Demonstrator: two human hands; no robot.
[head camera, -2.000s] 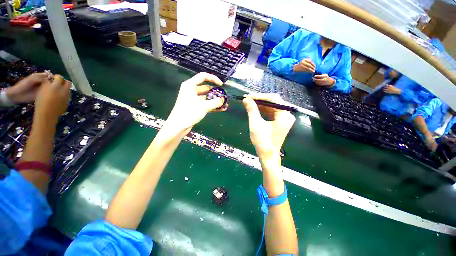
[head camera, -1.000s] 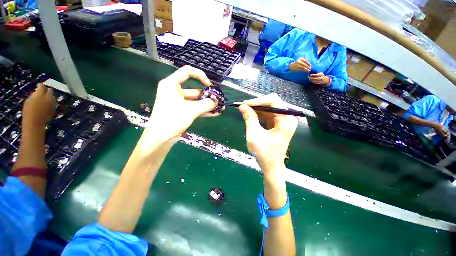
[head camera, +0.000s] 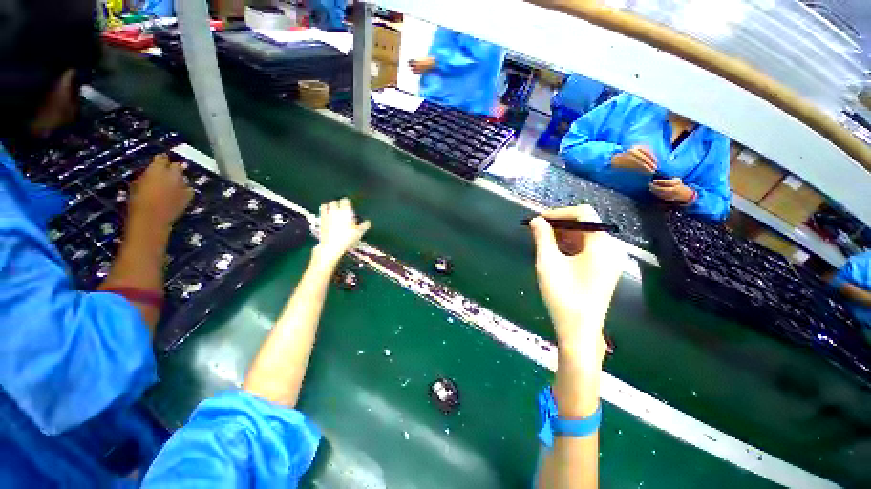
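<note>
My left hand (head camera: 339, 229) reaches out over the pale divider strip, thumb apart from the fingers; no piece shows in it, but its underside is hidden. My right hand (head camera: 579, 277) holds a slim black pointed tool (head camera: 573, 225) like a pen, raised above the belt, its tip to the left and touching nothing. One small round dark assembly (head camera: 445, 393) with a silvery part lies on the near green belt. Another round assembly (head camera: 348, 278) lies close below my left hand, and a third (head camera: 442, 264) lies just beyond the strip.
A neighbour's arm (head camera: 143, 239) is over black pocketed trays (head camera: 229, 265) at left. White uprights (head camera: 208, 95) stand beyond the strip. Across the line are more black trays (head camera: 454, 138), a tape roll (head camera: 312, 93) and people in blue. A dark piece shows partly beside my right wrist.
My left hand has left the tool tip and stretched away to the left; the round piece it held is no longer seen in it. My right hand still holds the tool. The view has shifted left.
</note>
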